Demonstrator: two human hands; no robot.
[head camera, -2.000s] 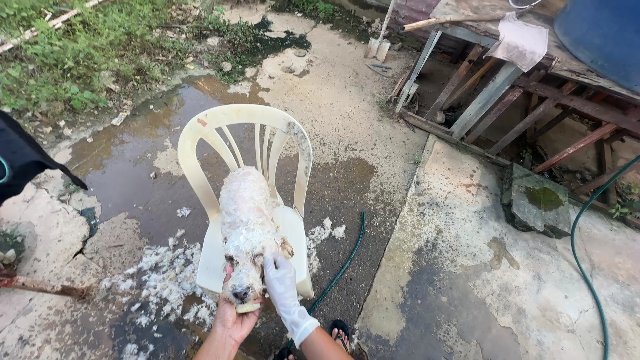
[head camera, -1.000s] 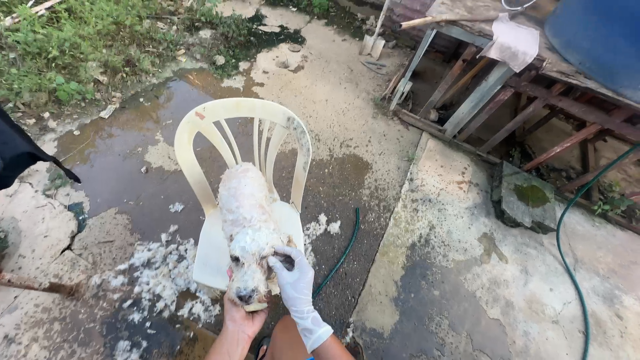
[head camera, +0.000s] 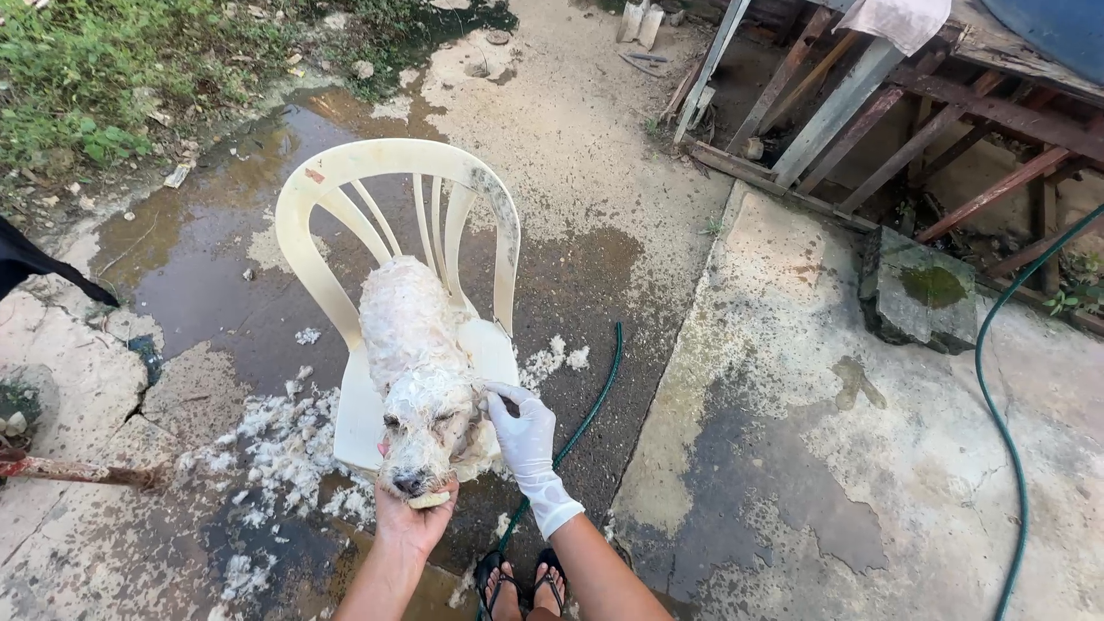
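Note:
A wet white dog (head camera: 410, 323) with closely cut, lathered-looking fur stands or sits on a cream plastic chair (head camera: 354, 423), facing me. My bare left hand (head camera: 414, 517) cups its chin from below, and a small pale yellowish piece (head camera: 429, 499) lies between palm and muzzle. On my right hand (head camera: 524, 431) is a white glove; its thumb and fingertips are pinched together at the side of the dog's head, by the ear. Whether they grip fur or ear cannot be made out.
Clumps of cut white fur (head camera: 289, 453) litter the wet concrete around the chair. A green hose (head camera: 595, 405) runs behind my right hand, and another hose length (head camera: 1000, 405) curves at the right. Beyond stand a concrete block (head camera: 918, 289) and a wooden frame (head camera: 841, 112). A puddle (head camera: 198, 224) lies left.
My gloved right hand has gone from low beside the muzzle up to the side of the dog's head. My left hand stays under the chin.

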